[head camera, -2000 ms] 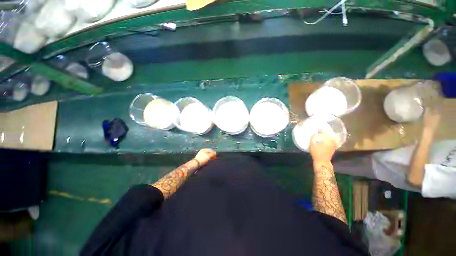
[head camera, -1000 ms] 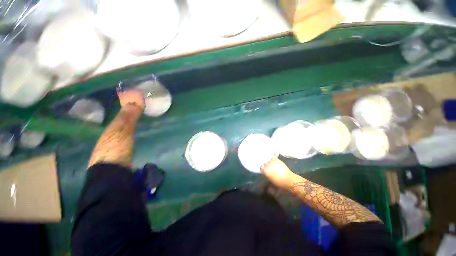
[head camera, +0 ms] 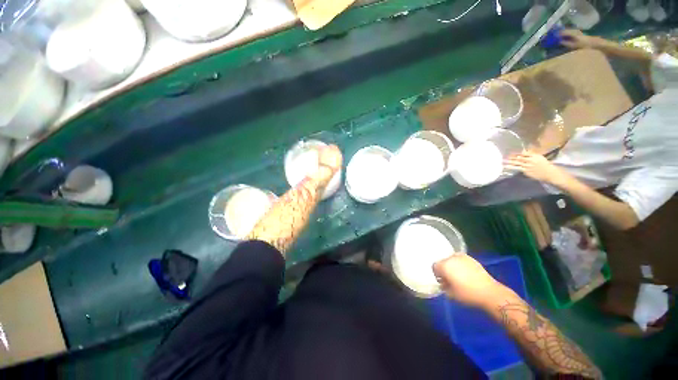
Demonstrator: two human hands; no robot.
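Observation:
My right hand (head camera: 462,277) grips the rim of a clear container with white fill (head camera: 421,257), held off the bench's front edge, above a blue bin. My left hand (head camera: 327,165) is on another clear container with white fill (head camera: 301,162) standing on the green bench (head camera: 134,260); its fingers reach over the rim. A clear container with cream fill (head camera: 241,211) stands to the left, partly behind my left forearm. Several more white-filled containers (head camera: 372,174) stand in a row to the right, the far ones on cardboard.
A blue-and-black bundle (head camera: 175,273) lies on the bench at left. A co-worker's hand (head camera: 534,166) touches the rightmost near container; the other holds a blue item (head camera: 551,37). The blue bin (head camera: 487,319) and green crate (head camera: 546,252) are below. Large containers (head camera: 97,46) fill the upper shelf.
My left hand has moved from the back of the bench to a container in the row. My right hand now holds a container in front of the bench edge. The co-worker's hands have come into view.

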